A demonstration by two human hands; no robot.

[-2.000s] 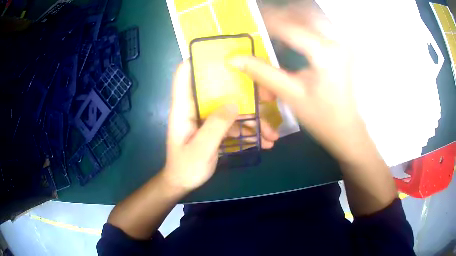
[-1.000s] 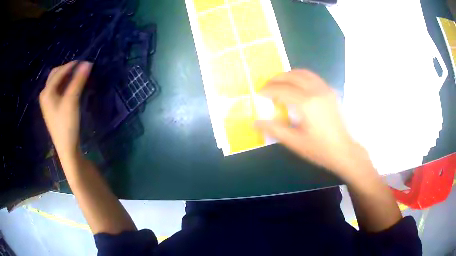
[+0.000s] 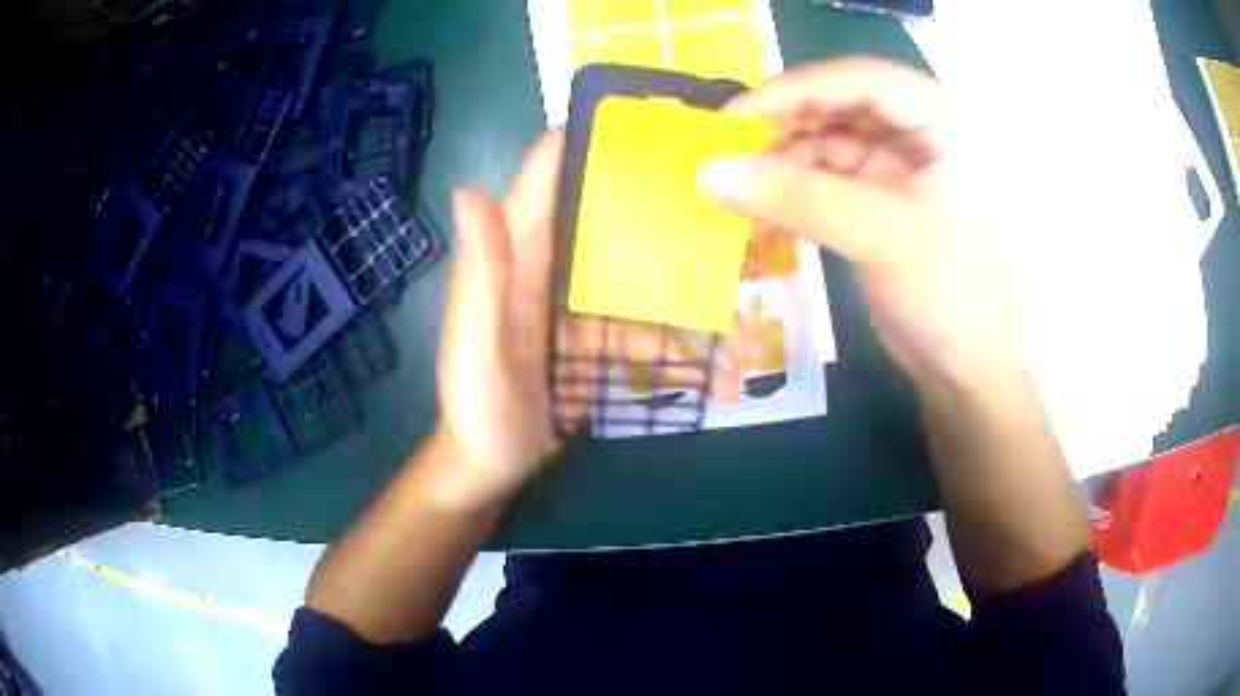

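Observation:
My left hand [image 3: 496, 326] holds a dark phone front housing [image 3: 575, 177] upright in front of me, with its open keypad grid at the bottom and fingers showing behind the grid. My right hand [image 3: 870, 190] pinches a yellow adhesive piece [image 3: 660, 224] by its upper right corner. The piece lies over the housing's window area, slightly tilted to the frame; whether it is stuck down cannot be told. The sticker sheet [image 3: 805, 388] lies on the bench behind the housing, with yellow rectangles at its top and dark cut-out spots at its lower end.
A pile of dark housings [image 3: 293, 306] fills the left side. A large overexposed white pile [image 3: 1088, 245] lies at right, with a yellow-and-white strip [image 3: 1224, 95] beyond it. A dark flat object [image 3: 884, 6] is at the top. A red bin or stool [image 3: 1167, 506] stands below the right bench edge.
My left hand has come from the housing pile to the centre with a housing. My right hand has lifted a yellow piece from the sheet and moved up to the housing.

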